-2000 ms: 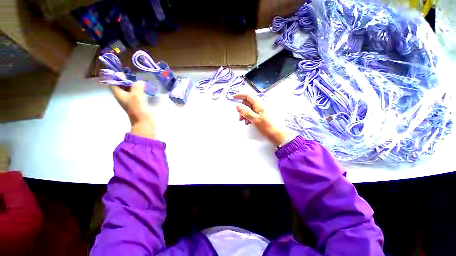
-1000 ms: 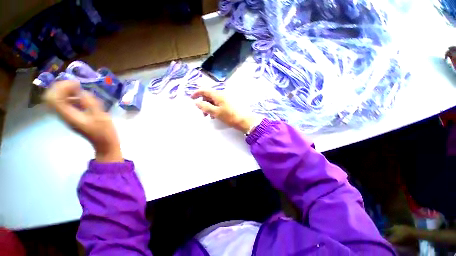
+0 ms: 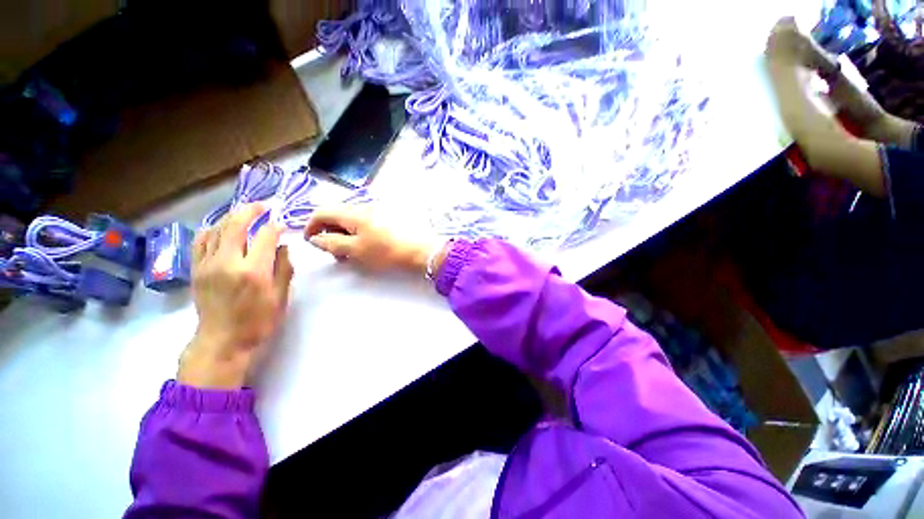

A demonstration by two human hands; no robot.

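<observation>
Loose lilac cable bundles [image 3: 290,193] lie in front of my hands. My left hand [image 3: 239,266] is over the near edge of these cables, its fingertips on or just above them; whether it grips one is hidden. My right hand [image 3: 355,239] is beside it on the right, fingers curled near the cable ends; whether it holds anything is unclear. A small blue-purple box [image 3: 168,256] stands just left of my left hand. Further left lie boxes with looped cable [image 3: 63,239] sticking out, one with an orange-red spot [image 3: 113,241].
A black phone [image 3: 358,137] lies behind the cables. A large lilac cable pile [image 3: 507,132] under clear plastic fills the far side. A brown carton flap [image 3: 203,127] and dark carton are at the far left. Another person's hands [image 3: 826,117] are at the right table edge. Cartons sit below.
The view has turned right. My left hand has moved from the filled boxes at the left to the loose cables beside my right hand. Another person's hands have come into view.
</observation>
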